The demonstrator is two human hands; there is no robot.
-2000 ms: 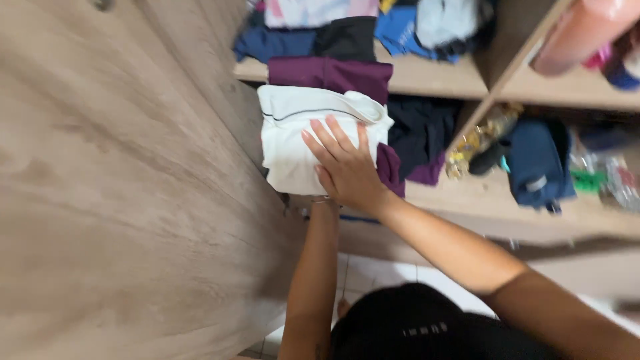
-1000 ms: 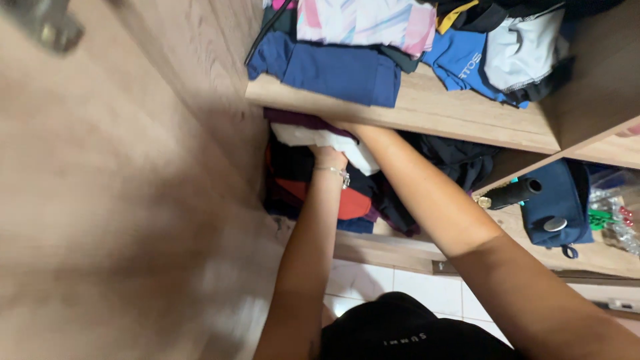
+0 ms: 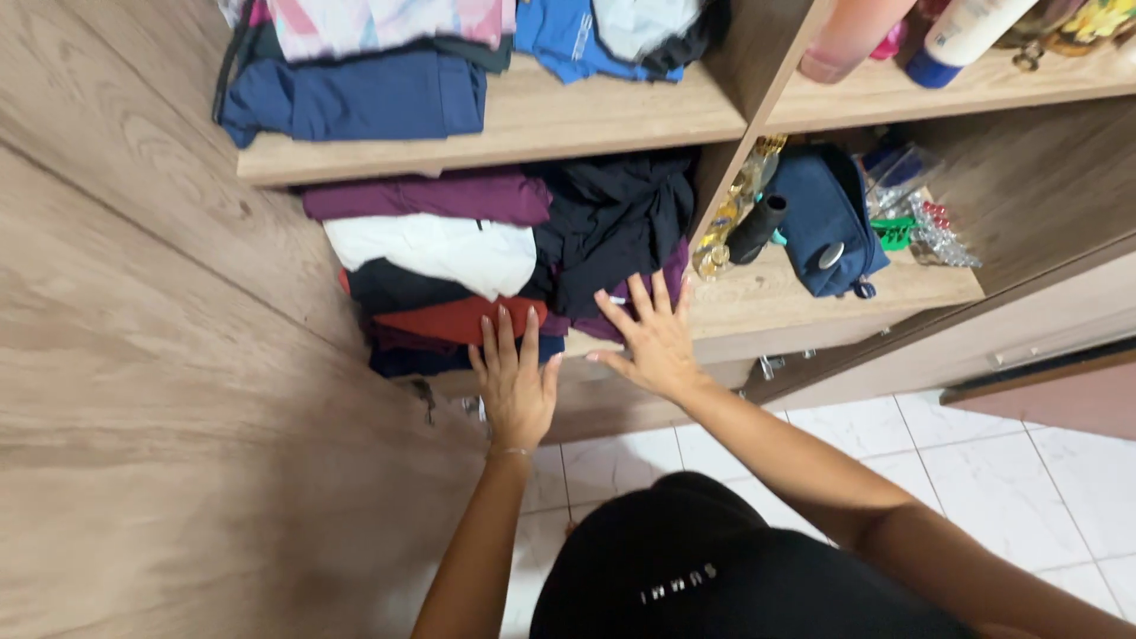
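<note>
My left hand (image 3: 516,382) rests with spread fingers on the front of a stack of folded clothes, its fingertips on a red garment (image 3: 444,319). Above the red one in the stack lie a black garment (image 3: 404,284), a white one (image 3: 435,248) and a purple one (image 3: 430,197). Beneath it a dark blue garment (image 3: 417,362) shows. My right hand (image 3: 655,342), fingers apart, touches a purple garment (image 3: 674,271) at the front of a second pile. A crumpled black garment (image 3: 612,222) covers most of that pile. Neither hand grips anything.
The upper shelf (image 3: 568,115) holds folded navy shorts (image 3: 355,98), a patterned garment (image 3: 382,22) and blue clothing (image 3: 559,40). Right of the divider are a blue zip pouch (image 3: 821,222), a black cylindrical item (image 3: 756,229) and a green hair clip (image 3: 892,232). A wooden door (image 3: 160,355) stands at left.
The white garment, under my hands on top of a purple one earlier, now lies inside the lower compartment beneath purple cloth. Both hands have come out from under the upper shelf and moved apart.
</note>
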